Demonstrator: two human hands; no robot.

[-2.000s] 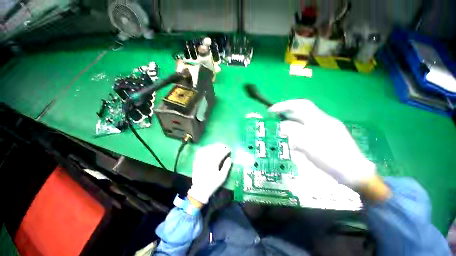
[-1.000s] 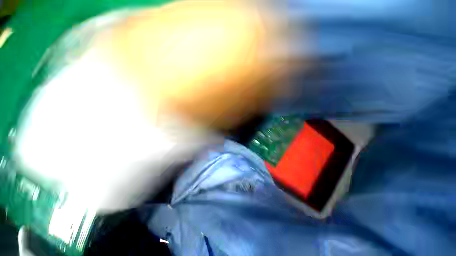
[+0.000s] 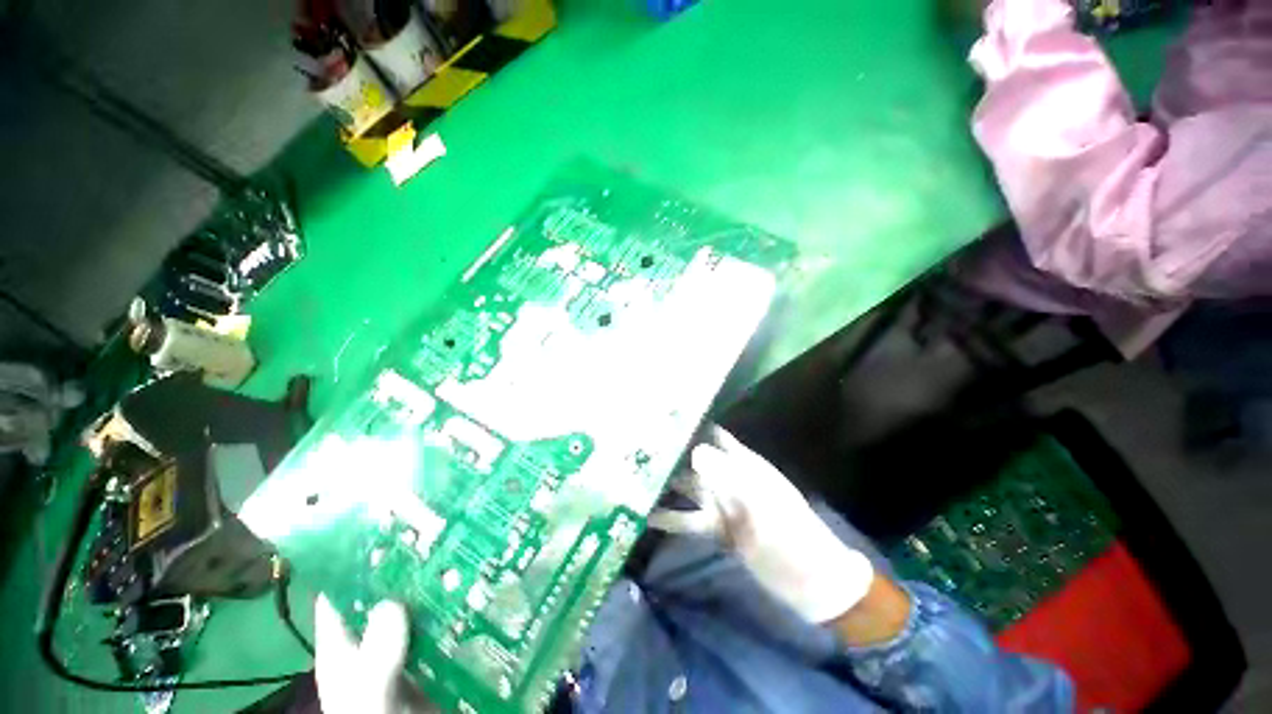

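Note:
A large green printed circuit board (image 3: 544,405) is lifted and tilted above the front edge of the bench. Its surface has silvery areas with strong glare. My left hand (image 3: 360,656), in a white glove, holds its lower left edge; the fingers' undersides are hidden. My right hand (image 3: 767,530), also in a white glove, grips its near right edge, with fingers partly under the board. No soldering iron is in my hands.
Soldering station (image 3: 209,516) with a black cord stands left. A pale bottle (image 3: 202,352) and yellow-black holder (image 3: 460,77) are behind. Board bin (image 3: 1116,642) with red lining holds a green board at lower right. A person in pink sleeves (image 3: 1102,168) is at upper right.
The view has swung right. Two seconds ago my right hand held a dark-handled tool over the flat board; now both hands hold the board raised. The frame one second ago is blurred.

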